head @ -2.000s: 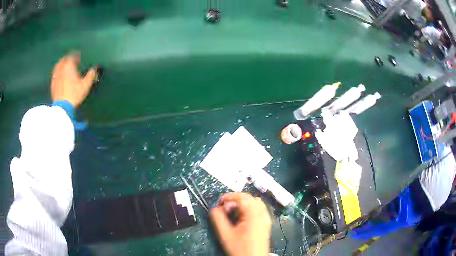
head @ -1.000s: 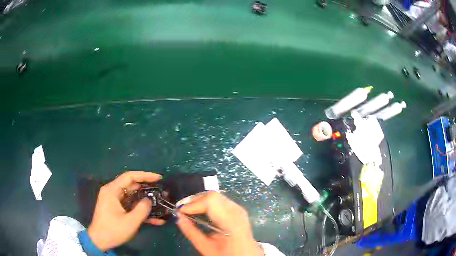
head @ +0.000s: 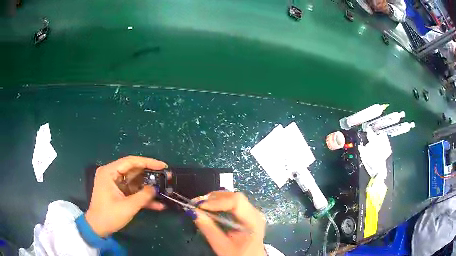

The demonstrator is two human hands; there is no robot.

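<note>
My left hand [head: 120, 192] holds a small black smartwatch housing [head: 156, 178] between thumb and fingers, above the black strip [head: 197, 179]. My right hand [head: 227, 217] holds thin silver tweezers [head: 182, 201], whose tips are at the housing's lower right side. Whether the tips grip a part is too small to tell. A white patch [head: 226, 181] shows at the strip's right end. The left hand has a blue band at the wrist.
White sheets [head: 285, 152] lie mid-bench with a glue syringe [head: 311, 190] on their lower edge. At right are a black controller [head: 350, 207], crumpled wipes [head: 377, 152], a small roll [head: 335, 140] and spare syringes [head: 364, 116]. Torn paper [head: 44, 152] lies far left. Black units ride the green belt [head: 200, 65].
My left hand came back from the belt at the left and holds a housing. My right hand moved left, bringing the tweezers to it. The view shifted and the units on the belt moved.
</note>
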